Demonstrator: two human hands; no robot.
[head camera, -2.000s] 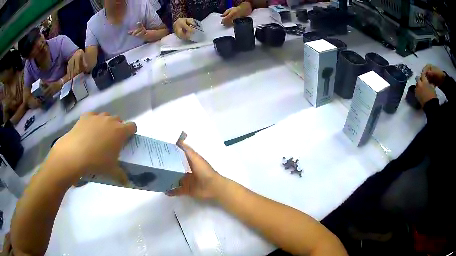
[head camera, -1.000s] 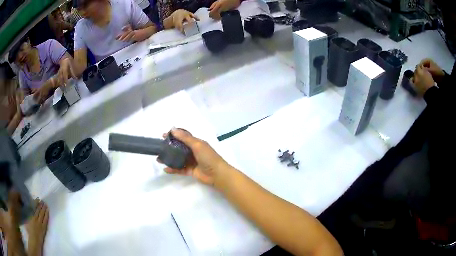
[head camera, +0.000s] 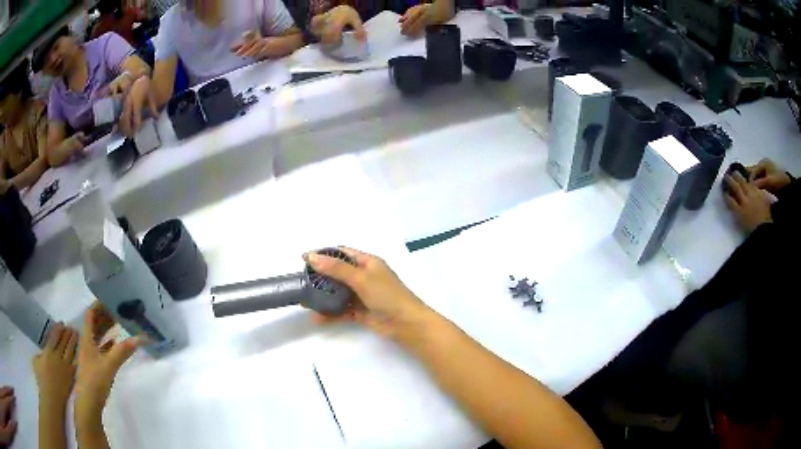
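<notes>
My right hand (head camera: 373, 294) is shut on the round grille head of a dark grey handheld fan (head camera: 259, 294). The fan lies sideways above the white sheet, its straight handle pointing left. At the lower left, an open-fingered bare hand (head camera: 104, 355) is beside an upright pale retail box (head camera: 132, 289) with raised flaps and a fan picture. A second hand (head camera: 57, 359) is just left of it. I cannot tell whether either is my left hand or a neighbour's.
Dark grey housings (head camera: 176, 259) stand behind the open box. Two closed retail boxes (head camera: 580, 131) (head camera: 654, 197) stand at the right near more housings (head camera: 628, 136). Small dark fittings (head camera: 525, 292) lie on the white sheet (head camera: 457, 351). Workers sit across; a neighbour's hands (head camera: 755, 193) are at right.
The box I held with both hands two seconds ago is out of my right hand, which holds the fan. An open box now stands at left, partly covering the housings. The view has shifted slightly.
</notes>
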